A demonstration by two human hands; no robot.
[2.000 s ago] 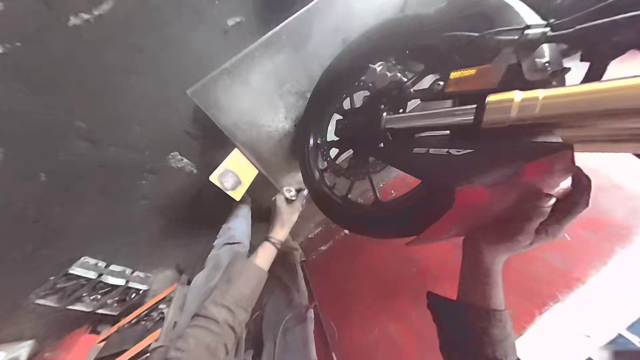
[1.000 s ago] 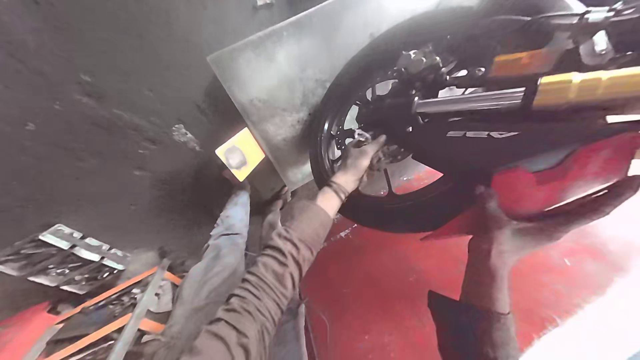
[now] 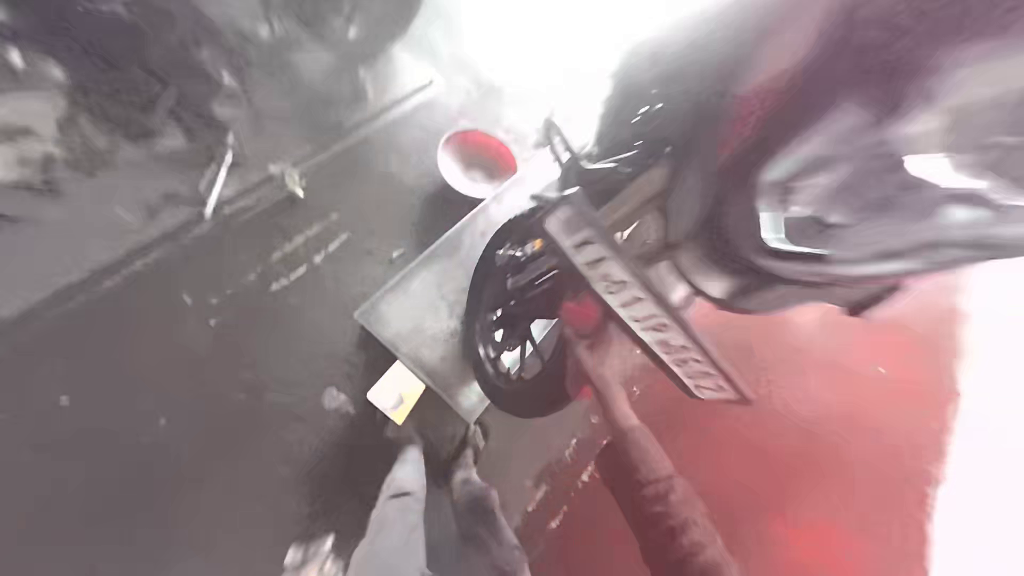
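Observation:
A motorcycle's black front wheel point(image 3: 524, 352) stands on a grey metal plate point(image 3: 420, 320). What looks like my right hand point(image 3: 588, 344) reaches in from the lower right, its fingers at a red part point(image 3: 582, 314) beside the wheel, probably the front fender. Blur and the red part hide whether those fingers grip it. A number plate point(image 3: 640, 308) bearing writing slants across the front of the motorcycle, just right of the hand. My left hand is out of sight.
A red-and-white round container point(image 3: 478, 162) stands beyond the metal plate. A yellow and white square object point(image 3: 397, 393) lies by its near corner, close to my legs point(image 3: 396, 512). Red flooring point(image 3: 768, 456) extends to the right; motorcycle bodywork point(image 3: 864, 200) fills the upper right.
The view has swung strongly, bringing the number plate and round container into sight. My left hand, at the wheel hub one second ago, is out of view.

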